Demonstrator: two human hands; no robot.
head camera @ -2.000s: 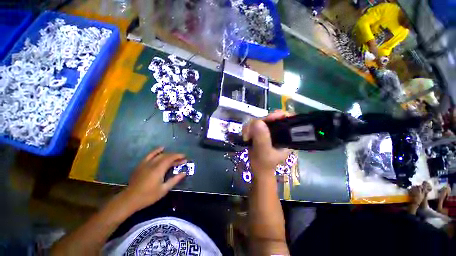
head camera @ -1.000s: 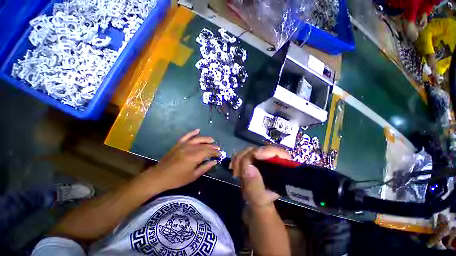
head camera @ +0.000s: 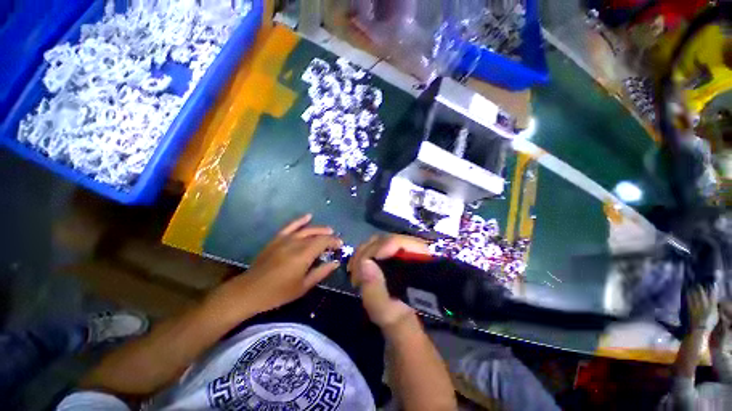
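My left hand [head camera: 287, 261] rests at the bench's front edge, its fingers on a small white part [head camera: 333, 254] that they mostly hide. My right hand [head camera: 384, 277] is shut around the black electric screwdriver [head camera: 457, 290], which has a red patch near the grip. The tool lies nearly level, its nose pointing left at the small white part. The bit's tip and its exact contact are too small and hidden to tell. A pile of white housing-and-ring assemblies [head camera: 343, 116] lies beyond my hands.
A silver-white screw box [head camera: 463, 170] stands mid-bench, with wired ring parts [head camera: 485, 245] right of it. A blue tray [head camera: 144, 189] of white housings is at left. A blue parts bin [head camera: 504, 71] and clear plastic bags [head camera: 401, 36] are behind. Another person's hand [head camera: 700, 309] shows at far right.
Since two seconds ago, the screwdriver in my right hand has come down to the part at my left fingers. Over the last second both hands have stayed together there; the view has shifted slightly.
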